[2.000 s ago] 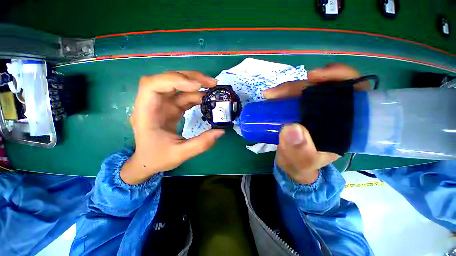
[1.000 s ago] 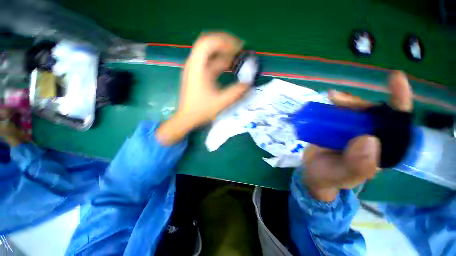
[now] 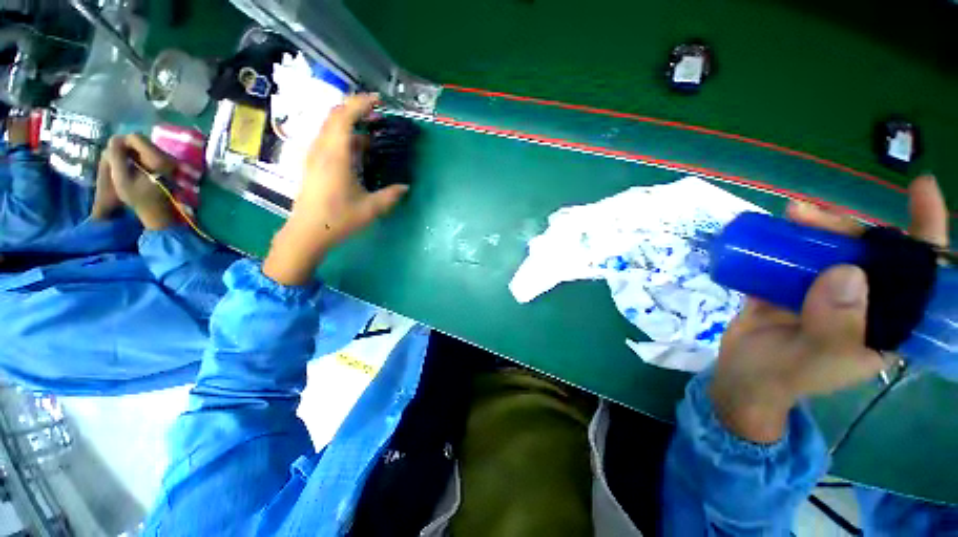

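Note:
My left hand point(image 3: 334, 194) is at the left, its thumb and fingers spread beside a dark cluster of round black modules point(image 3: 389, 152) on the green bench. No module shows held in it; the contact is unclear. My right hand point(image 3: 804, 336) grips the dispensing syringe point(image 3: 783, 257) around its black wrap point(image 3: 901, 288). The syringe's blue end points left above a crumpled white wipe point(image 3: 662, 262) with blue spots. Its tip is not clear, and its rear runs out of the right edge.
A parts tray point(image 3: 247, 189) with white and yellowish items lies behind my left hand. Two modules point(image 3: 688, 69) sit on the green belt point(image 3: 588, 47) beyond the red lines. A metal rail point(image 3: 336, 47) runs at upper left. Another person's hands point(image 3: 137, 178) are at far left.
The view has turned left. My left hand has moved from near the belt edge to the dark cluster, and the module it held no longer shows in it. My right hand still holds the syringe.

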